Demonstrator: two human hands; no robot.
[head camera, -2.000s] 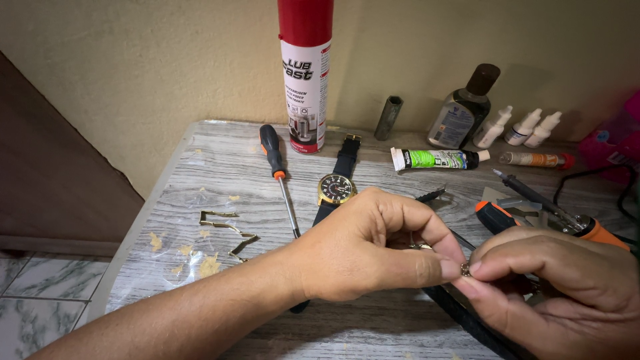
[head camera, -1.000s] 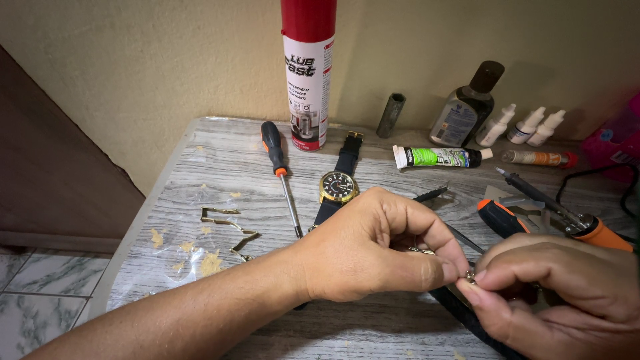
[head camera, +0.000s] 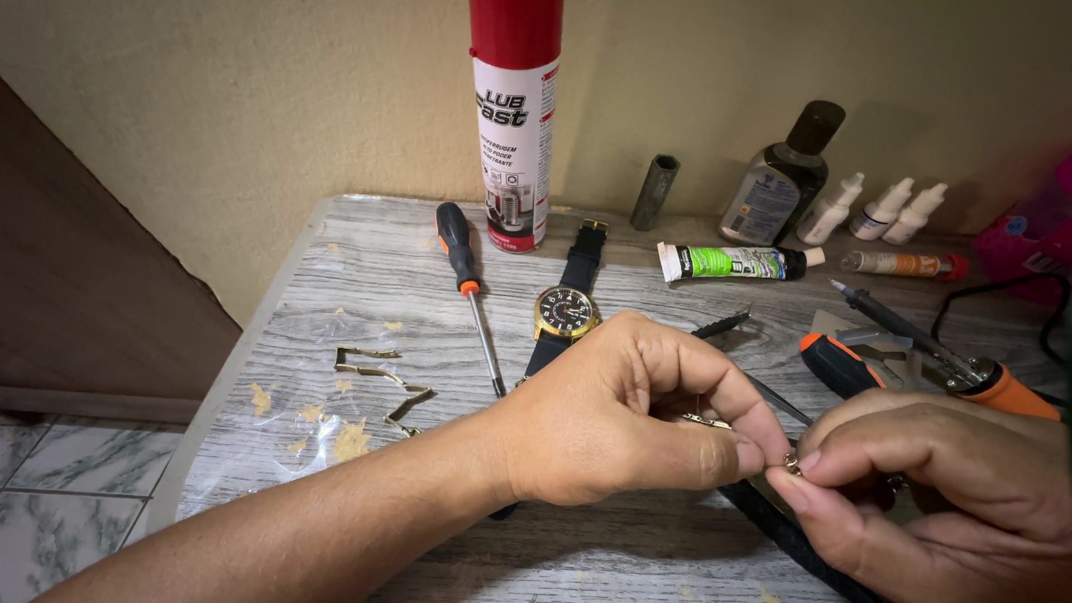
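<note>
Between thumb and index finger, my left hand (head camera: 636, 410) pinches a thin gold-coloured chain (head camera: 708, 420), part of which shows above the thumb. My right hand (head camera: 930, 486) grips a small gold-coloured link or clasp (head camera: 791, 463) at its fingertips, and the fingertips of both hands nearly meet there. The rest of the chain is hidden by my fingers. Behind my left hand lies a gold-cased wristwatch (head camera: 566, 311) with a black strap. A loose jointed strip of metal links (head camera: 408, 405) rests on the table beyond my left forearm.
A screwdriver (head camera: 469, 285) lies beside a spray can (head camera: 515, 151). Farther right are a metal tube (head camera: 654, 193), a dark bottle (head camera: 775, 188), small white dropper bottles (head camera: 883, 209), a green-labelled tube (head camera: 729, 262), an orange-handled soldering iron (head camera: 1001, 389) and an orange-and-black handle (head camera: 840, 364).
</note>
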